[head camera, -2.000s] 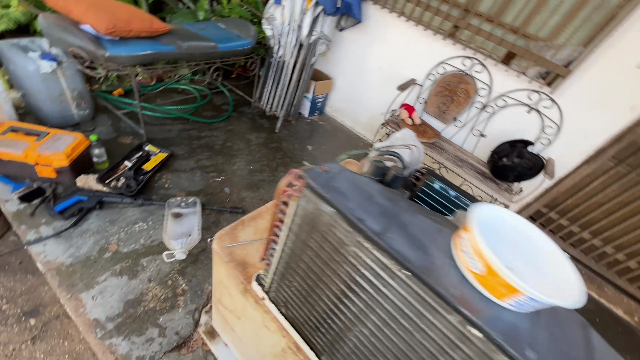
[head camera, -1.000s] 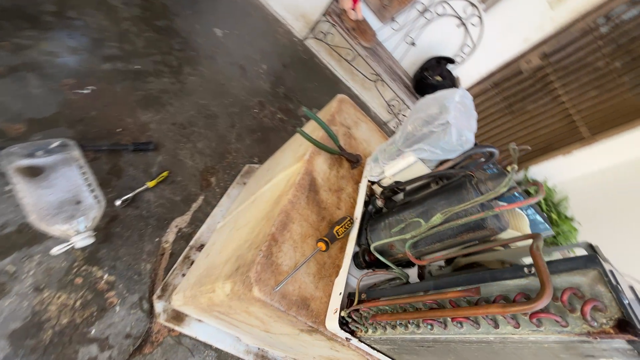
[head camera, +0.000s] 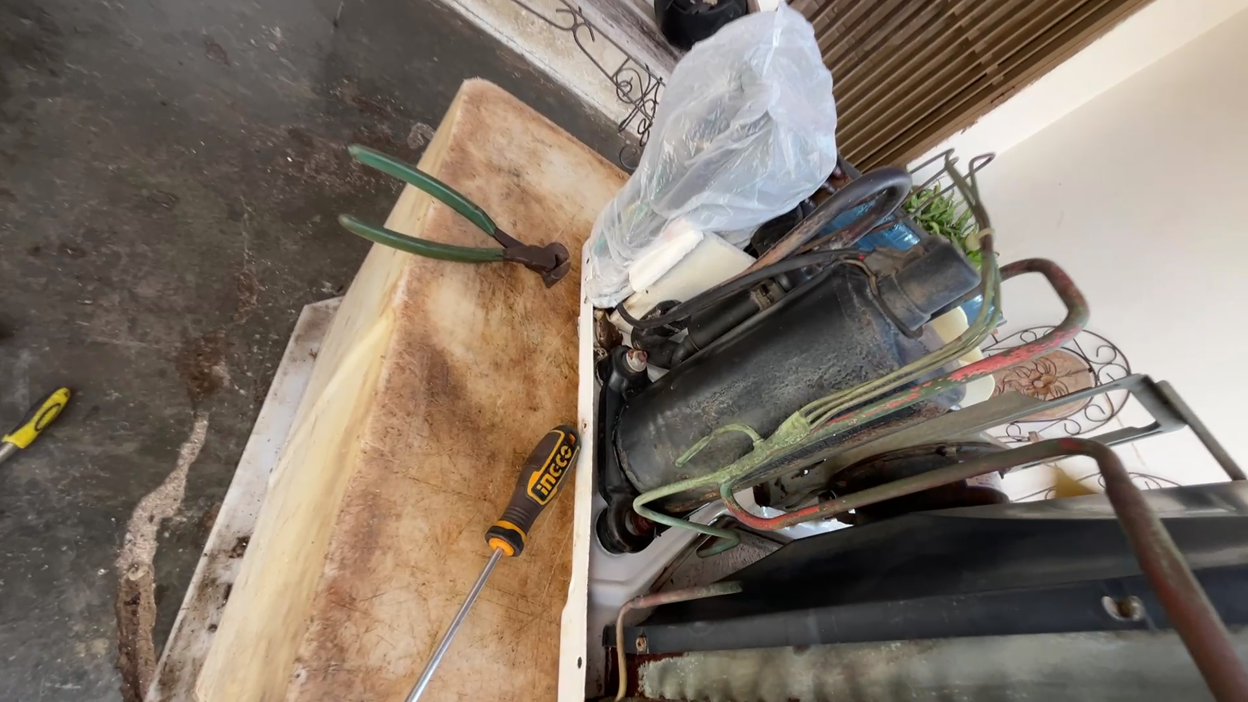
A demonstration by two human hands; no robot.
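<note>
Neither of my hands is in view. An INGCO screwdriver (head camera: pixel 526 497) with a black and orange handle lies on a worn, stained tan block (head camera: pixel 439 390). End-cutting pincers (head camera: pixel 468 219) with green handles rest farther back on the same block, jaws toward the machine. Beside the block stands an opened air conditioner unit, with a black cylindrical compressor (head camera: pixel 770 380) and bent copper pipes (head camera: pixel 1053 448), some greenish or reddish. A translucent plastic bag (head camera: pixel 731 146) covers part of its far end.
On the dark concrete floor (head camera: pixel 146 195) at the left lies a yellow-handled tool (head camera: pixel 37 419). A pale board or tray edge (head camera: pixel 244 487) shows under the block. Wrought-iron scrollwork (head camera: pixel 624 83), a slatted brown shutter (head camera: pixel 955 58) and a pale wall stand behind the unit.
The view has swung and moved closer to the block and the unit's open end. The screwdriver and pincers lie on the block as they did one second ago.
</note>
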